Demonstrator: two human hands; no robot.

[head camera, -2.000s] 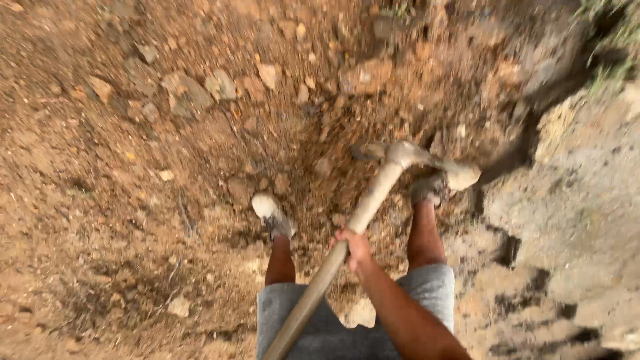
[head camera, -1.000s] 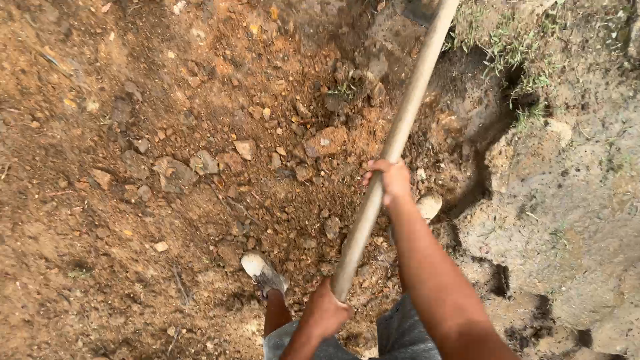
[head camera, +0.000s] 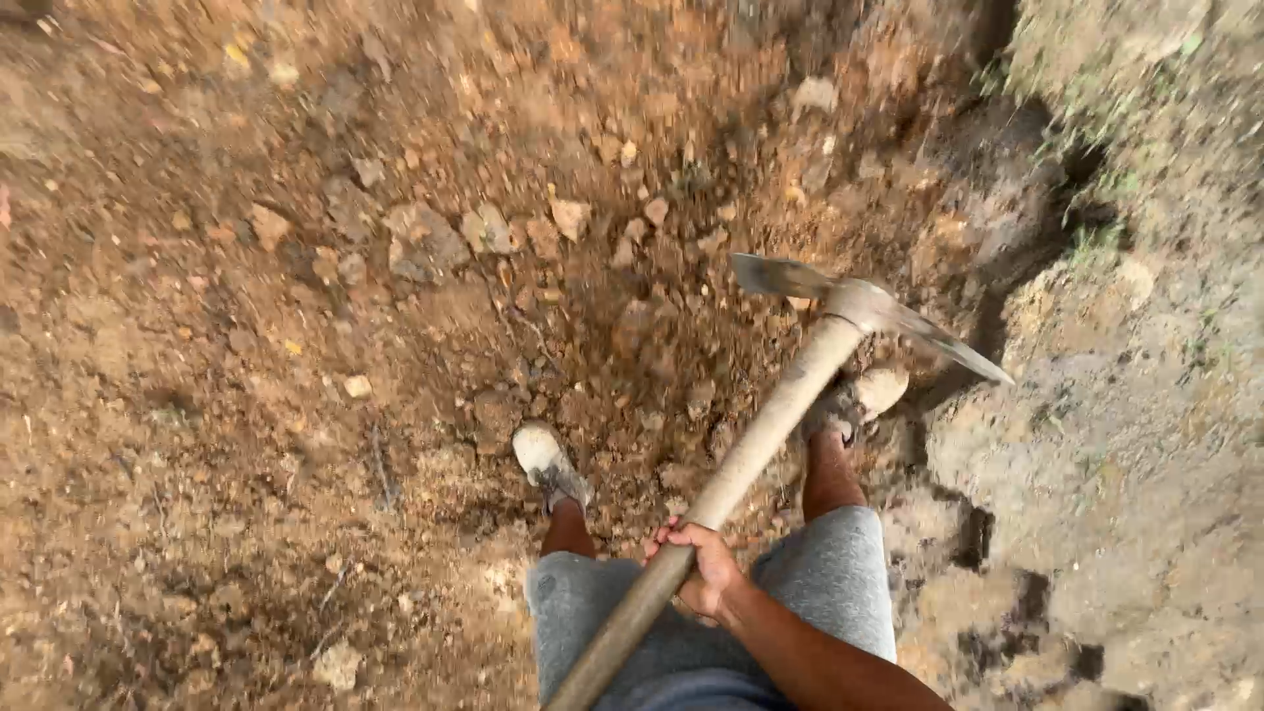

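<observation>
A pickaxe with a wooden handle (head camera: 760,444) slants from the bottom centre up to the right. Its metal head (head camera: 861,304) is in front of my right shoe, with a flat blade to the left and a narrower end to the right. My right hand (head camera: 703,568) is closed around the handle near its middle, in front of my grey shorts. My left hand is out of view, and the handle's lower end runs off the bottom edge.
My shoes (head camera: 551,464) stand apart on loose reddish soil with stones. Several larger rocks (head camera: 425,240) lie ahead to the left. Along the right runs a raised earth bank (head camera: 1096,444) with a notched, shadowed edge and tufts of grass (head camera: 1096,232).
The pickaxe head has come back into view, as two seconds ago. My right hand has moved down toward my shorts. My left hand, on the handle one second ago, has gone out of view.
</observation>
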